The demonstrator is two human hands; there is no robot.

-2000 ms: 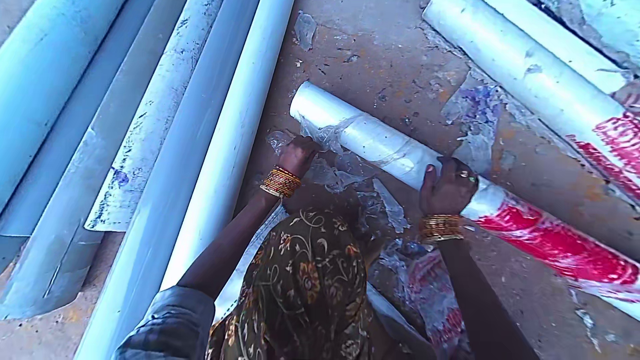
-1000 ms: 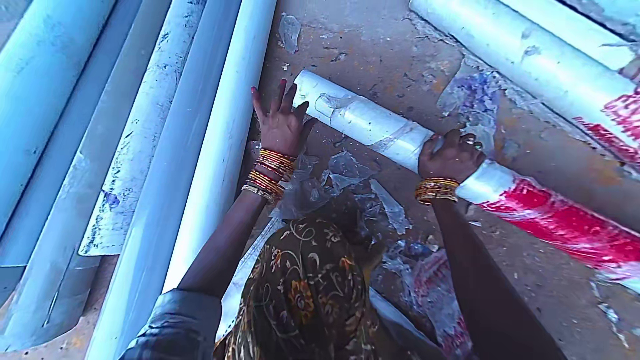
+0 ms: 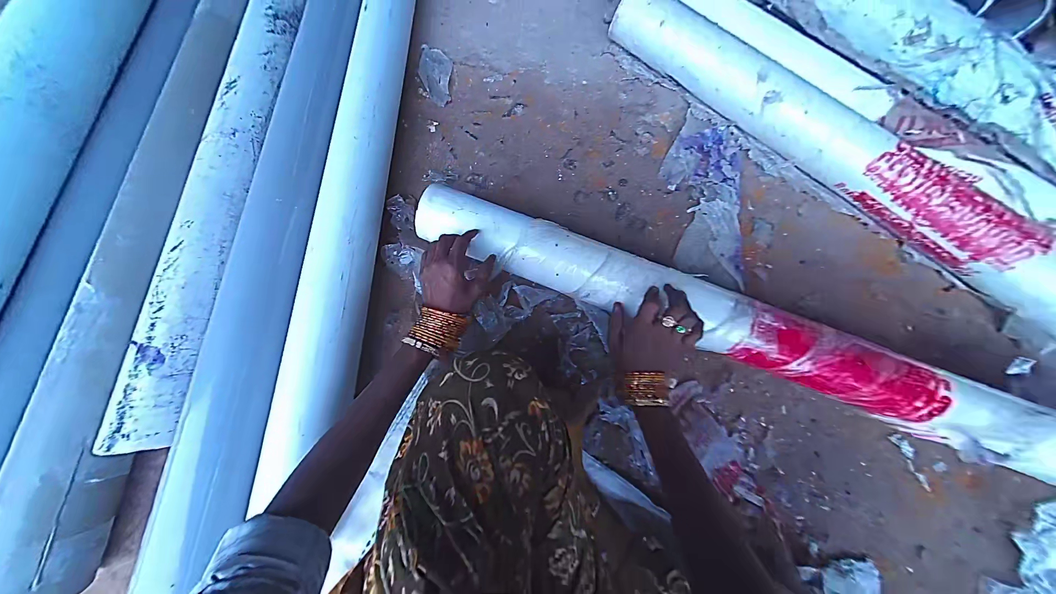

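Note:
A long white roll in clear plastic wrap (image 3: 577,260), with a red-marked section, lies slanted on the ground ahead of me. My left hand (image 3: 452,268) rests on its near side close to the left end, fingers bent over the surface. Further right, my right hand (image 3: 657,328) lies against the near side of the same roll, just left of the red part, with rings on its fingers. Neither hand closes around the roll. Crumpled clear plastic film (image 3: 528,309) lies between my hands, partly hidden by the patterned cloth below.
Several long pale rolls or pipes (image 3: 330,206) lie side by side at left. At upper right, another white roll with red marks (image 3: 767,99) lies beside further wrapped rolls. Torn plastic scraps (image 3: 714,206) are scattered on the brown ground. A floral cloth (image 3: 487,478) fills the lower middle.
My left hand was raised with spread fingers a second ago and has come down onto the roll. My right hand remains at the roll, its fingers less wrapped over it.

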